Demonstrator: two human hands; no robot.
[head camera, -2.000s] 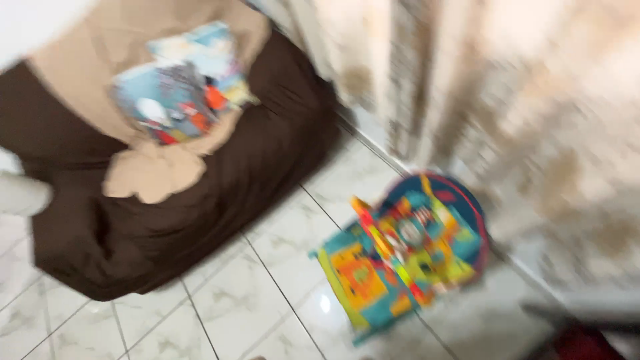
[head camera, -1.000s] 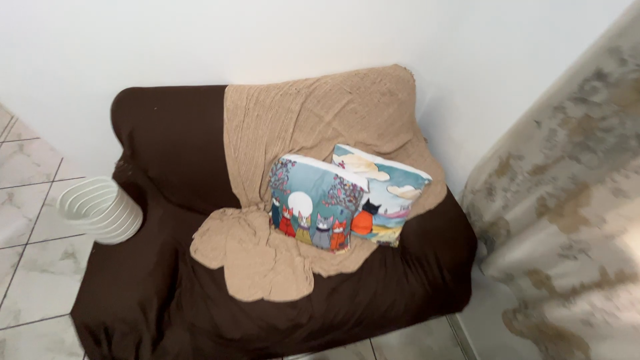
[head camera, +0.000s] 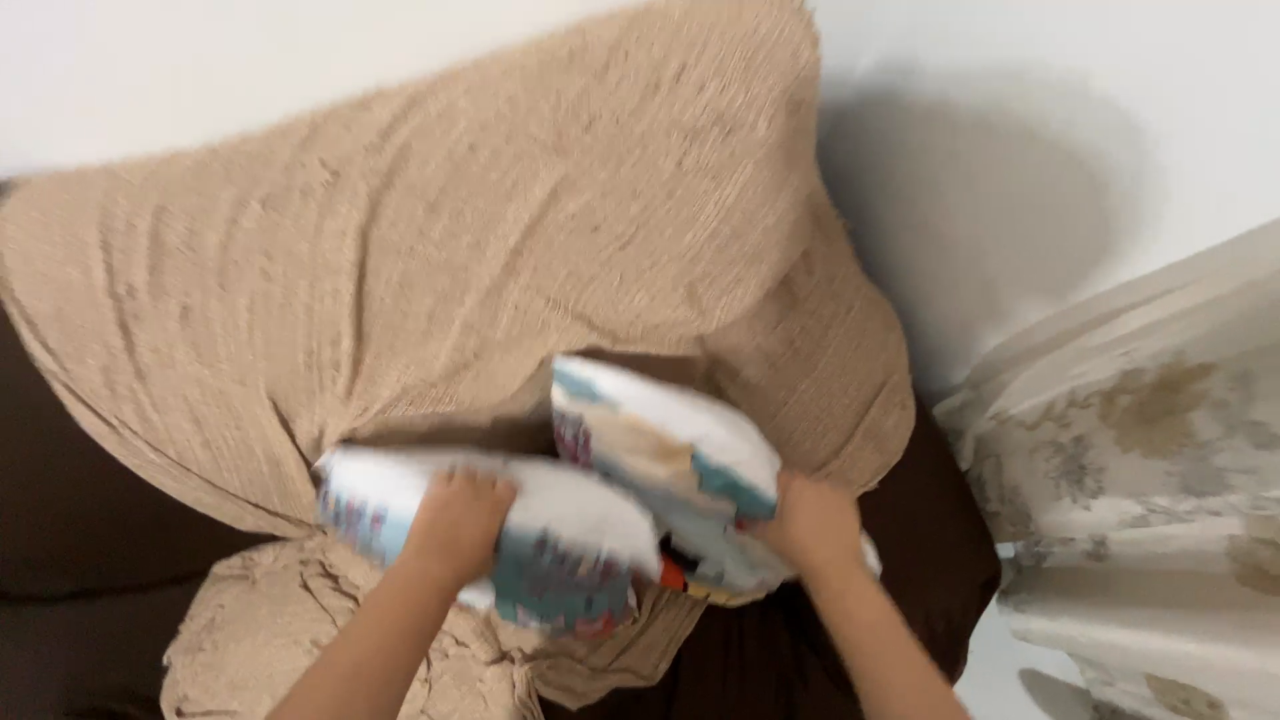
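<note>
My left hand (head camera: 462, 525) grips the top edge of a printed throw pillow (head camera: 570, 560), teal and white, somewhat blurred. With my right hand (head camera: 812, 520) I hold the right side of a second printed throw pillow (head camera: 670, 440), which bears white, teal and tan areas and a patch of orange. The two pillows touch or overlap in the middle, tilted above the sofa seat. Behind and below them a beige crinkled throw blanket (head camera: 480, 230) covers the backrest and bunches on the seat. My fingertips are partly hidden behind the pillows.
The brown-covered sofa (head camera: 925, 560) shows at both sides of the blanket. A floral curtain (head camera: 1160, 460) hangs at the right, close to the sofa's arm. A white wall (head camera: 1050, 120) stands behind, with a shadow on it.
Both hands have come into view and taken hold of the pillows, which leaned together on the sofa one second ago. The view has moved much closer to the sofa.
</note>
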